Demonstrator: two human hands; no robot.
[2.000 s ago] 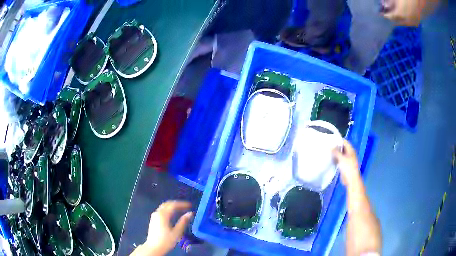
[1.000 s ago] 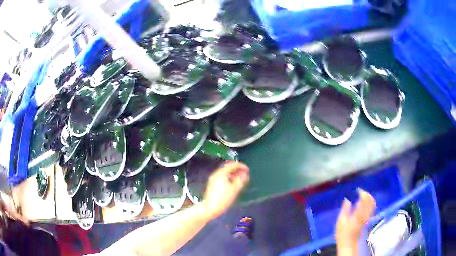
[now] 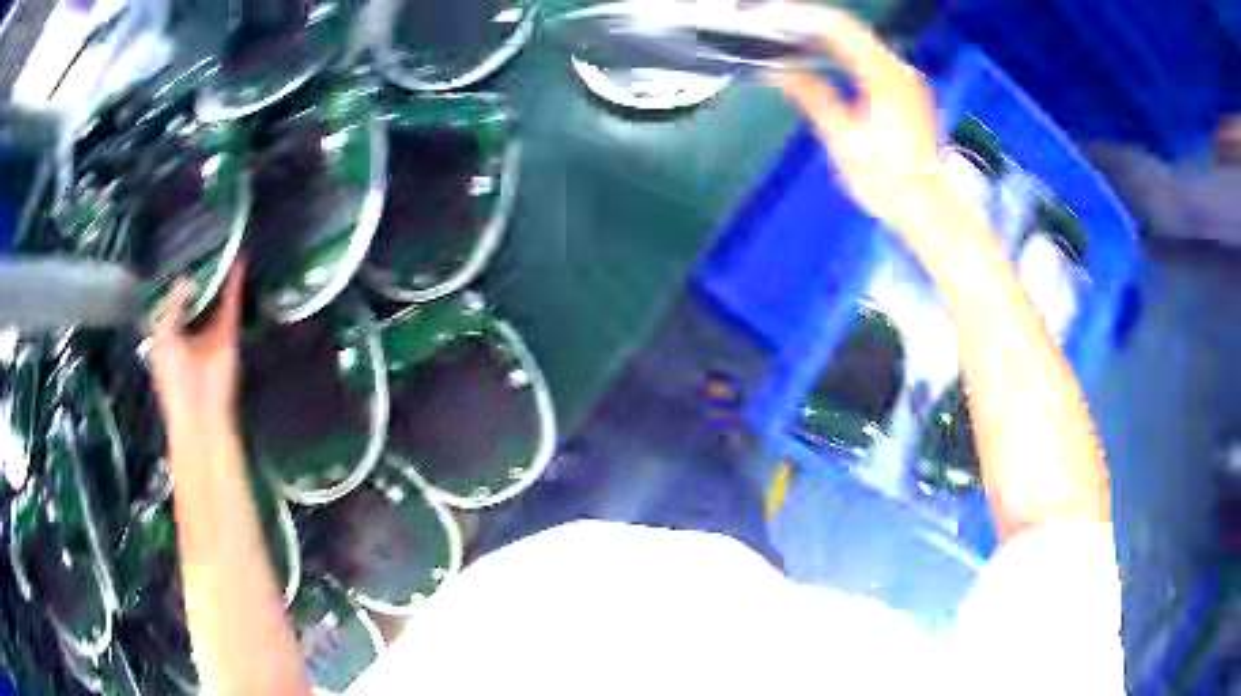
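Observation:
Many oval housings, green with dark centres and pale rims, lie overlapping on the green bench (image 3: 613, 231). My left hand (image 3: 202, 333) is at the lower rim of one housing (image 3: 170, 224) at the left, with fingers around its edge; the housing partly hides the fingertips. My right hand (image 3: 871, 129) is at the top, shut on the end of a housing (image 3: 694, 30) that is blurred and seen nearly edge-on. Another pale-rimmed housing (image 3: 653, 84) shows just below it. The blue crate (image 3: 1028, 116) at the right holds several housings, partly hidden by my right forearm.
A second blue crate (image 3: 783, 258) stands between bench and filled crate. A pale blurred bar (image 3: 61, 292) juts in over the housings at the left. The bench edge runs diagonally past the middle. Grey-blue floor with a bit of yellow tape (image 3: 779, 487) shows below.
The view has swung with my head. My left hand has reached further in among the housings and taken one by the rim. My right hand has moved from beside the crate to a housing over the bench.

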